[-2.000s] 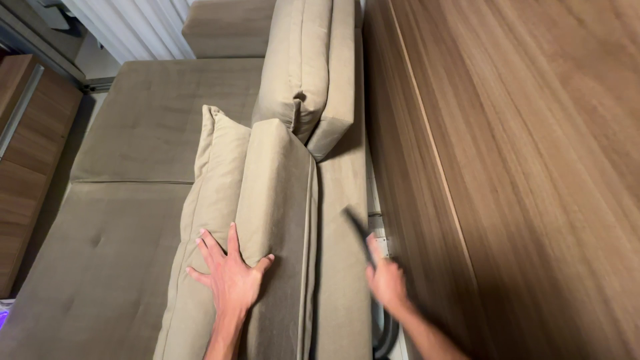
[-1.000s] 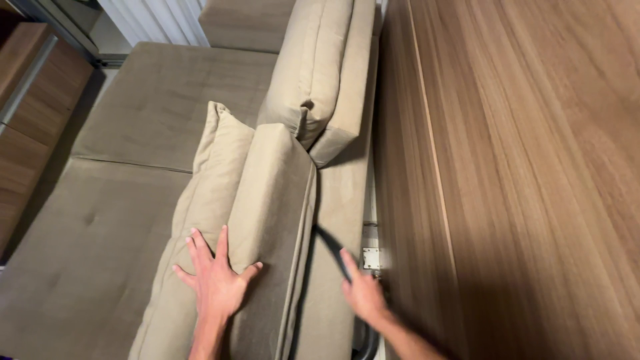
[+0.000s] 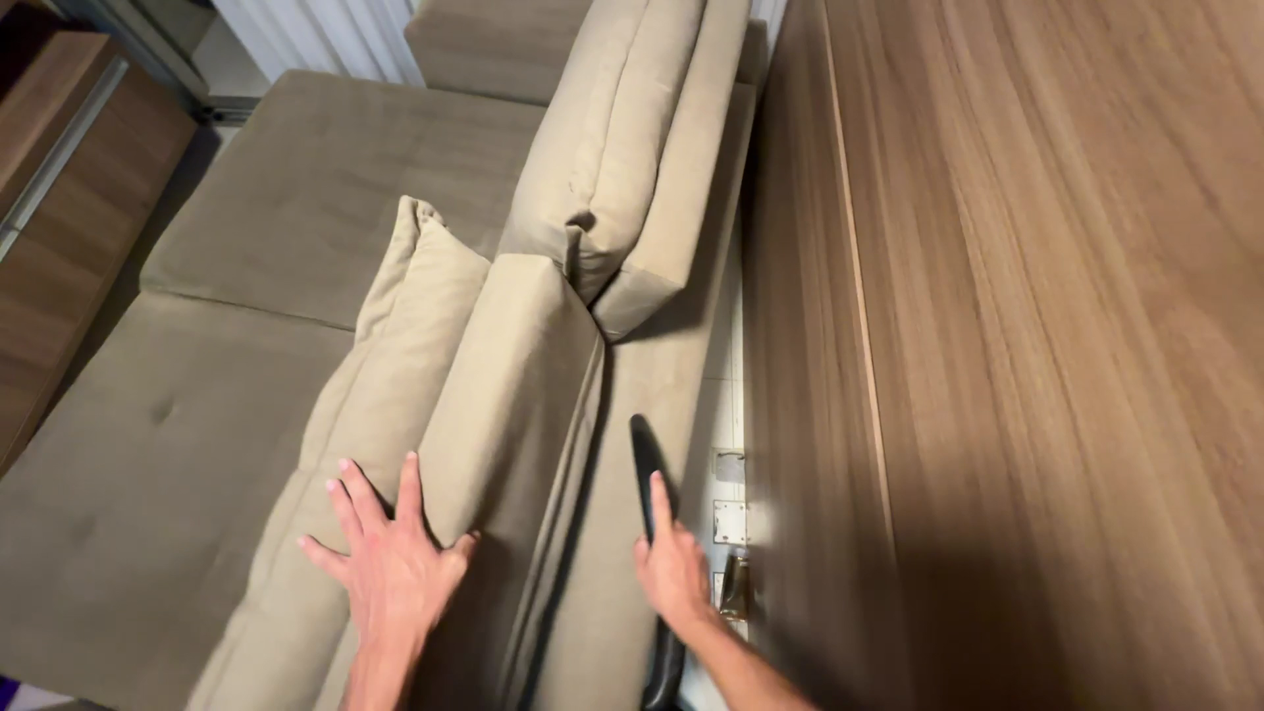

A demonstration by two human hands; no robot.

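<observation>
My left hand [image 3: 395, 573] lies with fingers spread on a beige sofa back cushion [image 3: 395, 326], its thumb on the adjoining backrest [image 3: 513, 375], which leans away from the sofa's rear ledge [image 3: 632, 385]. In my right hand [image 3: 673, 568] is a black crevice nozzle [image 3: 647, 459], likely of a vacuum cleaner, its tip above the ledge. A black hose [image 3: 664, 671] shows below that wrist. Whether the nozzle touches the fabric I cannot tell.
A second back cushion [image 3: 602, 128] stands farther along. At left spreads the brown seat [image 3: 197, 415]. A wooden panel [image 3: 1037, 346] rises close at right, with wall sockets [image 3: 730, 521] in the narrow gap. A wooden cabinet [image 3: 89, 227] stands at far left.
The nozzle was at the gap behind the leaning backrest one second ago; it has moved right, over the ledge. My left hand stays on the cushion.
</observation>
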